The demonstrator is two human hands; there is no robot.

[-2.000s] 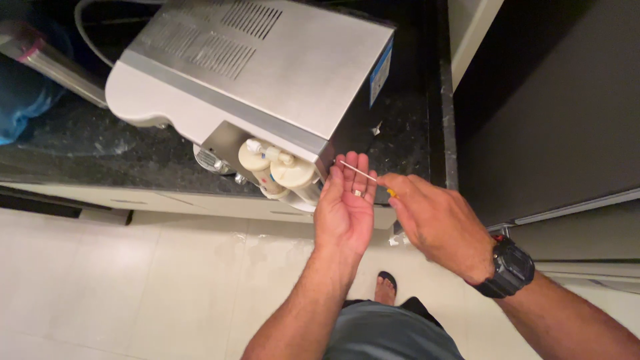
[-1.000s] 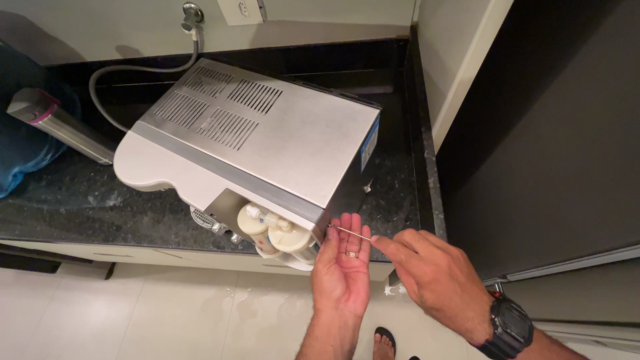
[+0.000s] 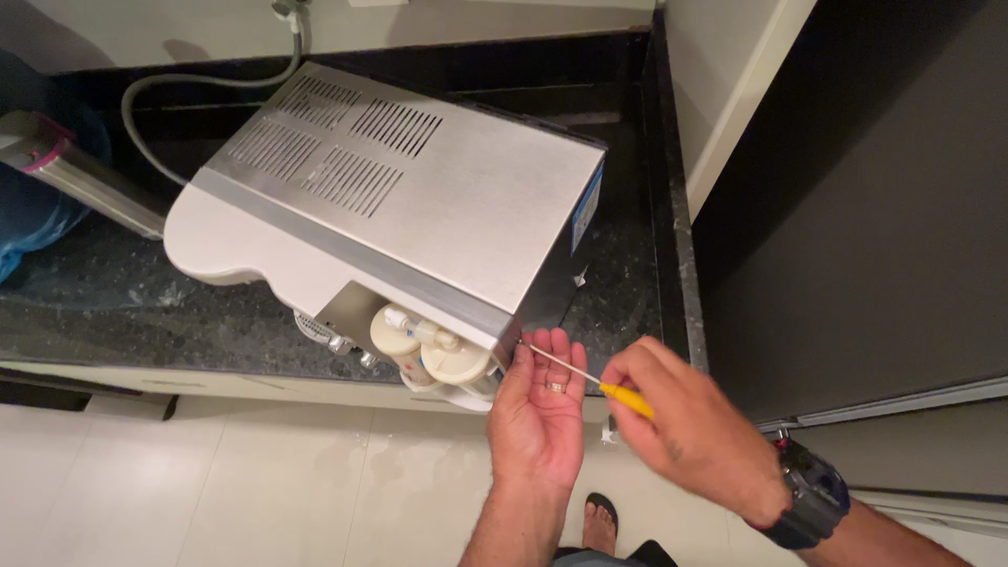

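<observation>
A water purifier (image 3: 472, 197) with a vented metal cover and a white front rests at an angle on the counter. Cream filter canisters (image 3: 457, 364) with a plastic fitting show at its front right. My right hand (image 3: 685, 425) grips a screwdriver (image 3: 627, 399) by its yellow handle; the thin shaft runs left to the side of the unit near its front corner, by a small screw or hole. My left hand (image 3: 543, 417) is palm up beneath the shaft, thumb near the tip, fingers beside the unit's side. Whether anything small lies in the palm, I cannot tell.
A grey hose (image 3: 150, 83) runs from a wall valve behind the unit. At left are a blue water jug (image 3: 47, 213) and a metal cylinder with a pink ring (image 3: 87, 185). A stone ledge (image 3: 677, 236) and a dark cabinet panel (image 3: 850, 236) stand at right.
The right hand has turned about the screwdriver, and more of its yellow handle shows now. The left hand stays under the shaft. The view has shifted.
</observation>
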